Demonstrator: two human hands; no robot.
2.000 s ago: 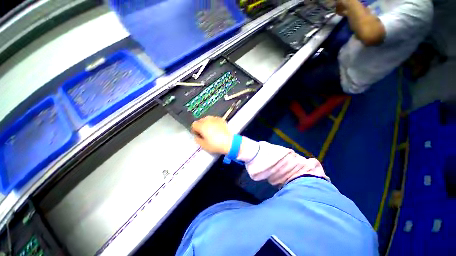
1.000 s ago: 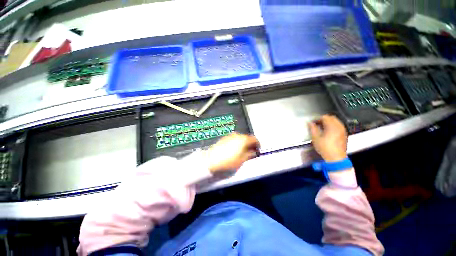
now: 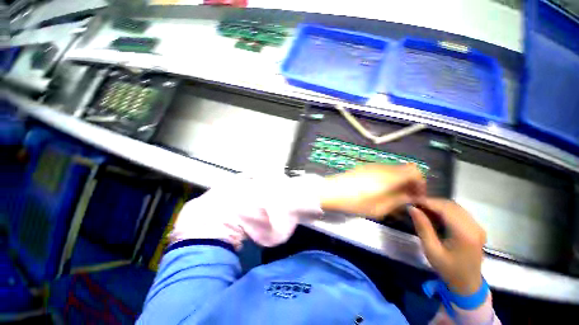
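Observation:
A black carrier (image 3: 301,143) sits on the conveyor track in front of me, with a green circuit board panel (image 3: 336,152) in it. Pale lever bars (image 3: 376,138) form a V behind the panel. My left hand (image 3: 381,189) is over the panel's front right part and covers some of it. My right hand (image 3: 449,236) is at the carrier's front right, with a blue band (image 3: 458,296) on the wrist. The fingertips of both hands meet or nearly meet. The hands are blurred, and I cannot tell whether anything is between the fingers.
Two blue bins (image 3: 338,62) with small loose parts stand on the shelf behind, and a larger blue bin (image 3: 553,76) is at the right edge. Spare green panels (image 3: 254,32) lie on the shelf. Another carrier (image 3: 130,101) is on the left. The white rail (image 3: 209,171) runs along the front.
The view has swung left, so the carrier and bins appear further right. My right hand has moved from the gap right of the carrier to my left hand, and their fingertips are now together.

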